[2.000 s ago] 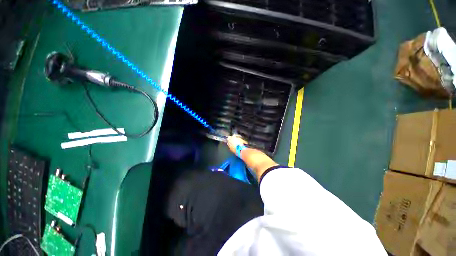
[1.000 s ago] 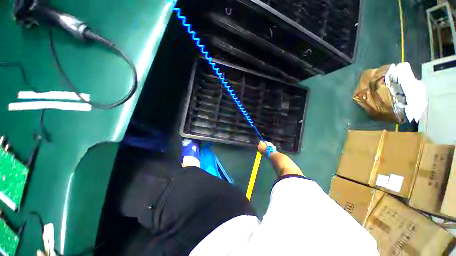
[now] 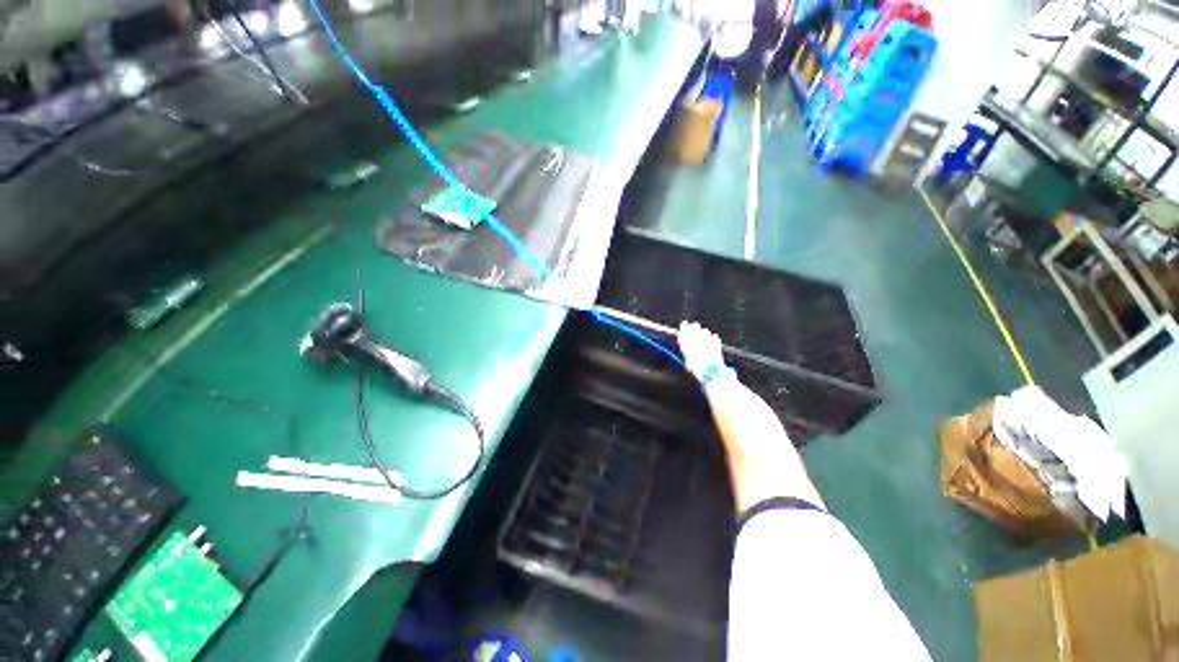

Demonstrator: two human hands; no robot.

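My right hand (image 3: 701, 349), with a blue wrist strap, is at the near edge of the upper black tray (image 3: 743, 304) beside the bench. It is small and blurred, and I cannot tell whether its fingers hold the edge. A blue coiled cord (image 3: 407, 129) runs across the bench to the wrist. A lower black tray (image 3: 582, 498) with slots lies near the floor, below and left of my arm. My left hand is not in view.
On the green bench (image 3: 427, 343) lie a barcode scanner (image 3: 375, 358), white strips (image 3: 317, 485), a keyboard (image 3: 78, 543) and a green circuit board (image 3: 175, 597). Another board (image 3: 459, 207) lies on a dark mat (image 3: 530, 181). Cartons (image 3: 1086, 601) and a brown bag (image 3: 1002, 472) stand right.
The view has swung up and toward the bench. My right hand has moved from over the lower tray to the edge of the upper tray.
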